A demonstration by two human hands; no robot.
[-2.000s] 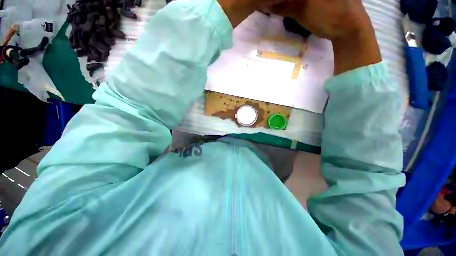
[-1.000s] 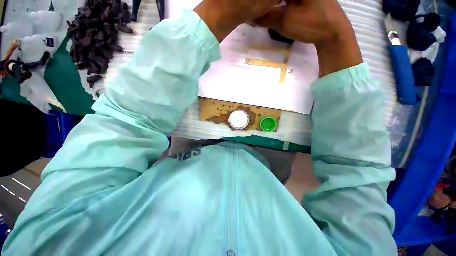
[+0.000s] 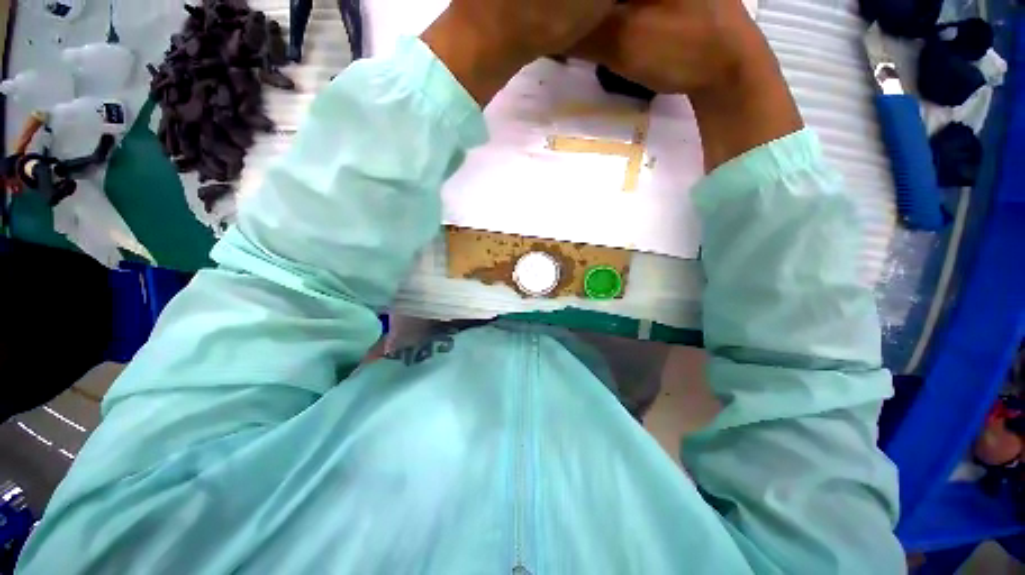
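Observation:
My left hand [image 3: 523,34] and my right hand [image 3: 674,45] meet at the top edge, partly cut off, so their fingertips and anything between them are hidden. A dark block [image 3: 622,83] shows just below my right hand, over the white work sheet [image 3: 562,200]; I cannot tell whether it is held. The sheet has yellowish tape marks. Below it, a stained cardboard strip [image 3: 478,246] bears a small pot with white inside [image 3: 536,273] and a green cap [image 3: 602,282].
A heap of dark small parts [image 3: 214,96] lies at left, with black legs [image 3: 350,25] beside it. At right are a blue-handled tool [image 3: 912,157], navy-black lumps [image 3: 951,70] and a blue bin [image 3: 955,404]. A figure part [image 3: 45,163] lies far left.
The view has shifted slightly, so the table things sit further left than two seconds ago. The black legs have come into view at the top. My hands stay together.

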